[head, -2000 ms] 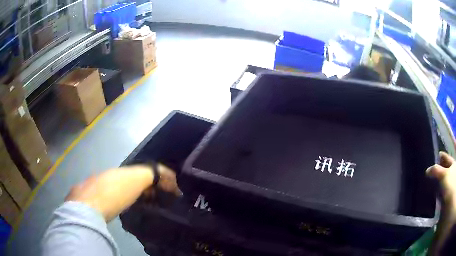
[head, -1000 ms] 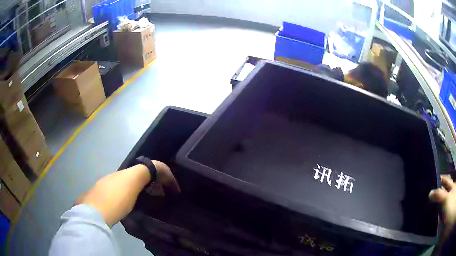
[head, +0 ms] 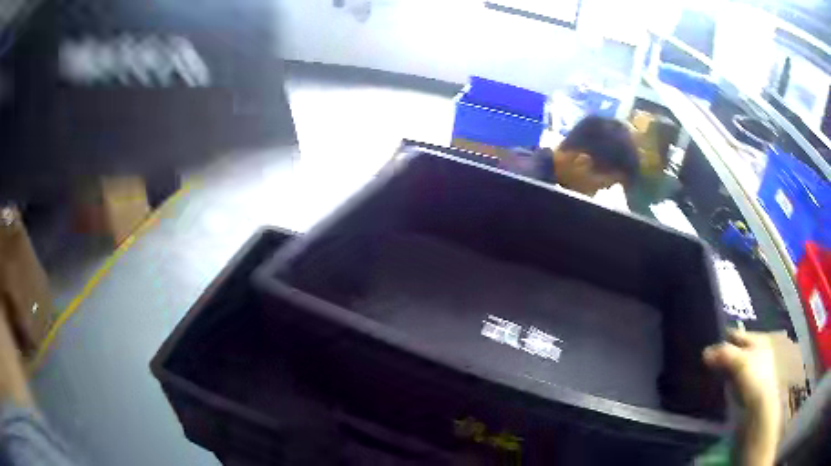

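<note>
A large black crate (head: 510, 282) with white lettering inside its floor fills the middle, tilted in view. My right hand (head: 752, 364) is at its right rim, fingertips hooked on the edge. A second black crate (head: 205, 346) shows below and left of it. A blurred dark box (head: 155, 100) with white lettering, probably another crate, fills the upper left close to the camera. My left sleeve and a strip of forearm show at the lower left edge; my left hand is out of sight.
A person's head (head: 597, 155) is bent down beyond the crate. Blue bins (head: 499, 114) stand behind. A rack with a blue bin (head: 793, 200) and a red bin (head: 817, 287) runs along the right. Cartons (head: 114, 205) stand at the left by a yellow floor line.
My left hand has left the lower crate and gone out of sight. The dark box has come into view at upper left. The crates appear shifted left; my right hand stays at the rim.
</note>
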